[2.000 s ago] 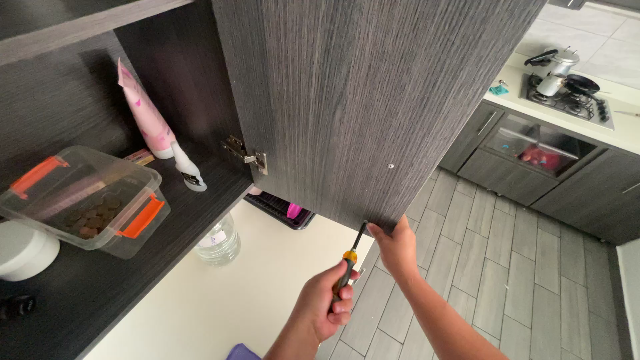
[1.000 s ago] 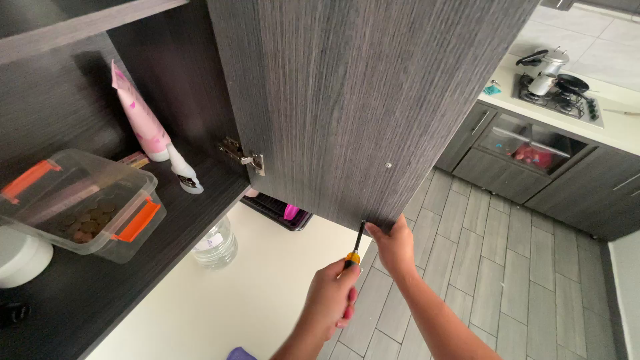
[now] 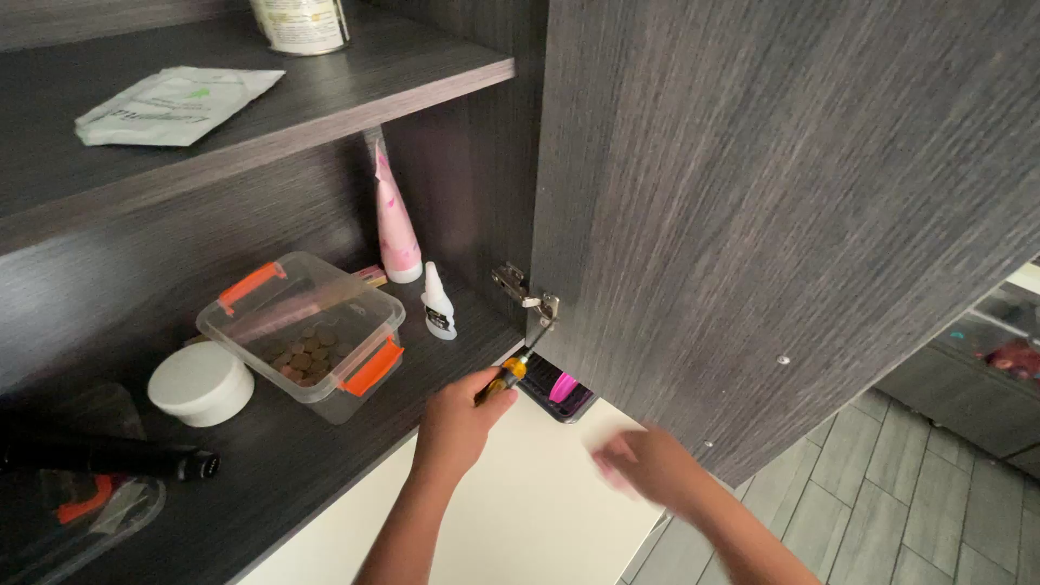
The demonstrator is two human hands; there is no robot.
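Observation:
My left hand (image 3: 467,410) is closed around the yellow and black handle of a screwdriver (image 3: 505,378). The shaft points up and right, its tip at or close to the lower part of a metal cabinet hinge (image 3: 543,309); contact cannot be made out. That hinge joins the dark wood-grain cabinet door (image 3: 699,227) to the cabinet's side. To the right, below the door's bottom edge, my right hand (image 3: 630,463) is blurred, with its fingers curled; whether it holds anything is unclear. Two small screw heads or caps (image 3: 782,359) show on the door.
On the lower shelf (image 3: 341,455) stand a lidded plastic box of coins (image 3: 301,325), a white round container (image 3: 201,383), a pink tube (image 3: 398,231) and a small white bottle (image 3: 439,305). A sachet (image 3: 179,106) and a can (image 3: 302,24) are above. Below lies a black tray (image 3: 561,388).
The screwdriver in my left hand has moved from the door's bottom edge to the hinge. My right hand has let go of the door's lower edge. The view has swung left.

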